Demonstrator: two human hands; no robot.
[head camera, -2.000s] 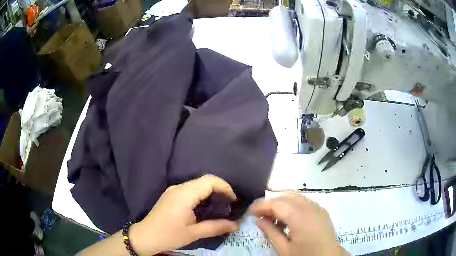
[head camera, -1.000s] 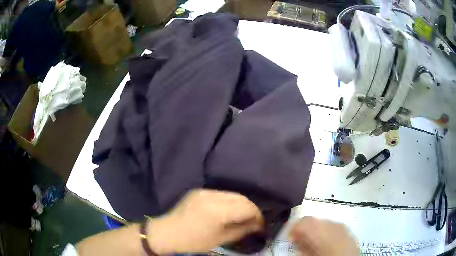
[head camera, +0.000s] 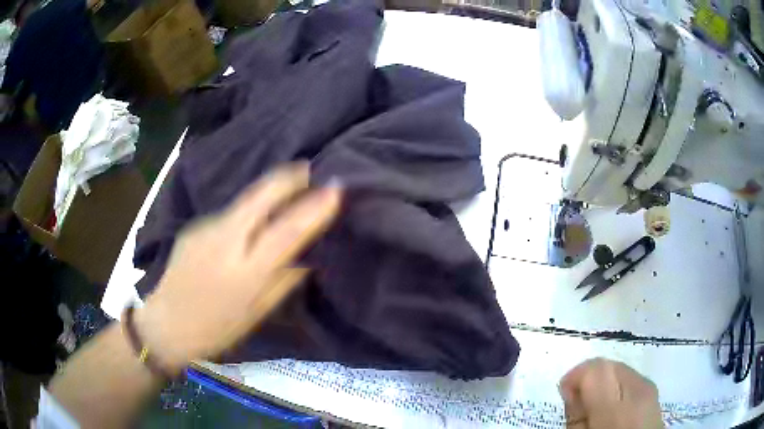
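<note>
The dark purple-grey garment (head camera: 402, 251) lies crumpled over the left and middle of the white table. My left hand (head camera: 239, 260), blurred, is flat over the garment's left part with its fingers extended; I cannot tell whether it touches or grips the cloth. My right hand (head camera: 611, 394) is at the bottom right, off the garment, over the table's front edge area. Its fingers are curled in, and it is cut off by the picture's bottom edge. Whether it holds something small is hidden.
The sewing machine head (head camera: 624, 100) stands at the right, with its needle plate (head camera: 572, 238) below. Black thread snips (head camera: 618, 268) lie on the bed. Fabric shears (head camera: 738, 335) lie far right. A box with white cloth (head camera: 92, 218) and a brown box (head camera: 163, 46) stand at left.
My left hand has left the garment's front edge and moved up and left over the cloth. My right hand has moved right, away from it. The garment's front part has shifted and spread right.
</note>
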